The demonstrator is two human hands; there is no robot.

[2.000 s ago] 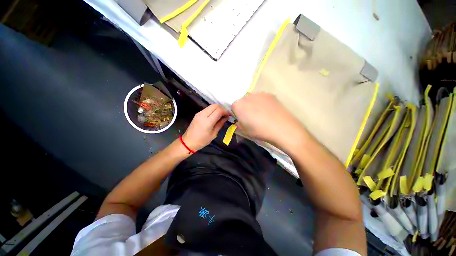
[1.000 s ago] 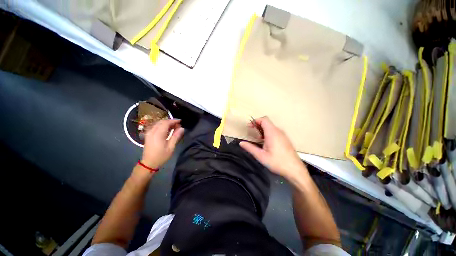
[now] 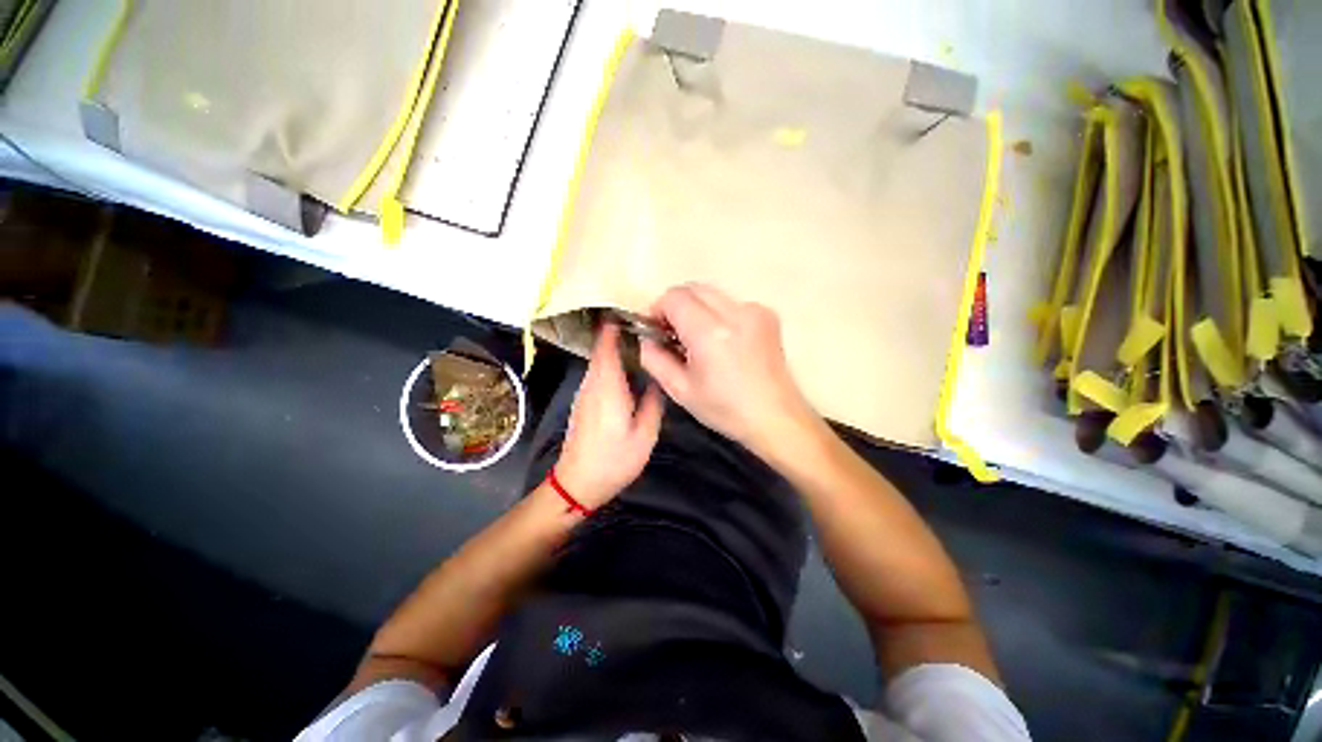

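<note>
The beige bag body lies flat at the table's near edge, with yellow binding down both sides and grey tabs at its far edge. Its near left edge gapes open. My right hand is closed on the thread snips, whose metal part points left into the gap. My left hand is at the same edge, its fingertips close to the snips. Whether it pinches the fabric is hidden. A yellow binding tail hangs past the near right corner, and another hangs at the near left corner.
The lighter lies just right of the body. A pile of folded bodies stands at the right. Another body lies at the left on a dark-edged board. A white-rimmed waste bucket is on the floor.
My left hand has come back from over the bucket to the body's near edge. My right hand has closed in beside it with the snips. The near left edge now gapes. The view has shifted.
</note>
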